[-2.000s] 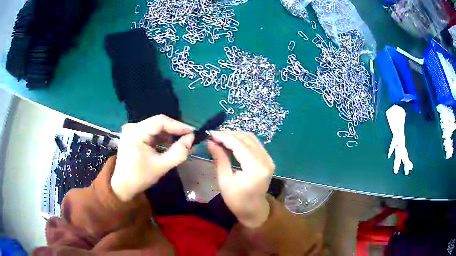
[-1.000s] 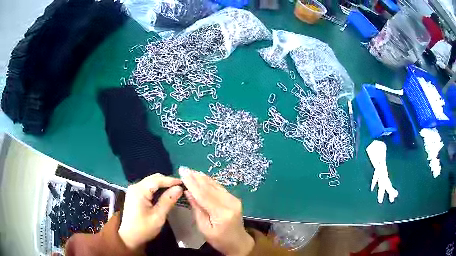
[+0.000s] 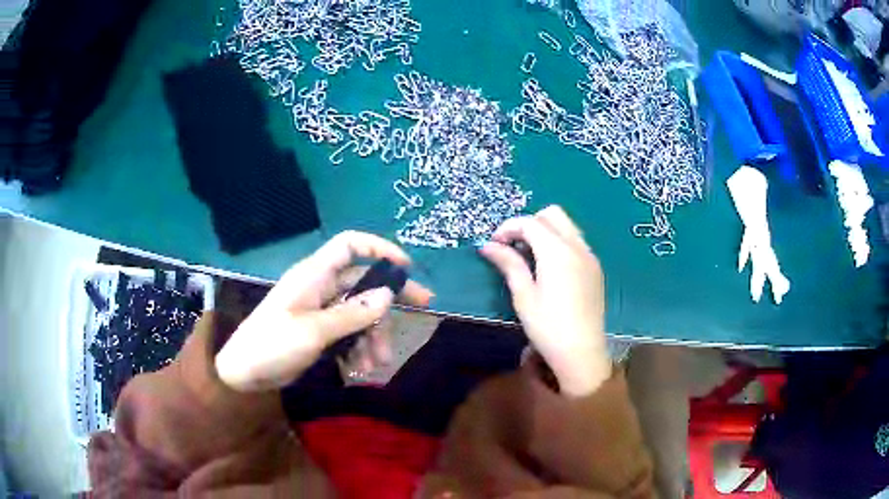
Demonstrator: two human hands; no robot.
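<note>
My left hand [image 3: 317,317] grips a short black strap piece [image 3: 380,280] between thumb and fingers, just off the table's front edge. My right hand [image 3: 556,287] is apart from it, its thumb and index fingertips close together at the near right edge of the pile of small metal fittings [image 3: 463,146]. Something tiny may be between those fingertips; I cannot tell. A black ribbed sheet [image 3: 239,156] lies flat to the left of the pile.
Metal hooks lie in loose piles at the back [image 3: 327,34] and right [image 3: 638,127]. Stacked black strips [image 3: 73,78] stand far left. A blue bin [image 3: 746,107] and a white glove [image 3: 755,234] lie right. A basket of black pieces [image 3: 146,322] sits below the table edge.
My right hand has left the strap piece and moved right to the fittings pile. My left hand still holds the black strap piece. The view has tilted down.
</note>
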